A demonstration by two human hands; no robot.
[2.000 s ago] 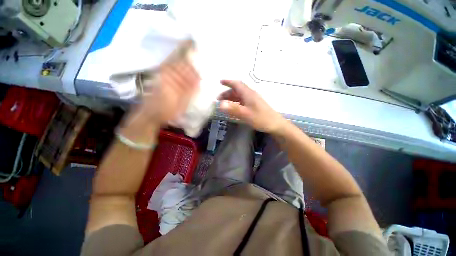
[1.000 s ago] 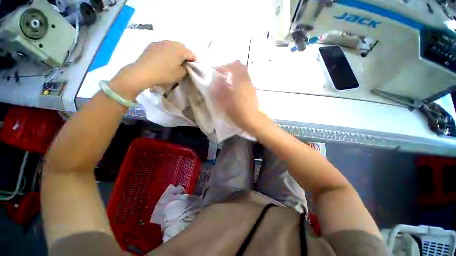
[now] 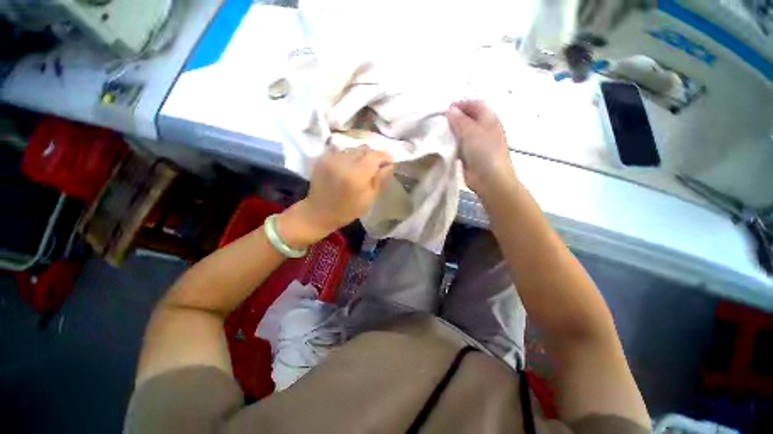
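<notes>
A cream and white garment body [image 3: 415, 203] is bunched at the front edge of the white table [image 3: 220, 106], part on it and part hanging over the edge. My left hand [image 3: 347, 182], with a pale bangle at the wrist, grips the cloth's near left side. My right hand [image 3: 479, 140] pinches its right edge between thumb and fingers. The cloth is held spread between both hands, with folds open in the middle. The fingertips of my left hand are partly hidden in the folds.
The sewing machine [image 3: 720, 93] stands at the upper right, with a smartphone [image 3: 629, 124] in front of it. A red basket [image 3: 326, 263] with white cloth [image 3: 297, 335] is by my left leg. Dark scissors [image 3: 754, 237] lie at the table's right end.
The cloth is spread wider and further right than before. My left hand has moved right and nearer to me; my right hand has moved right and now pinches the cloth's edge. The view has shifted.
</notes>
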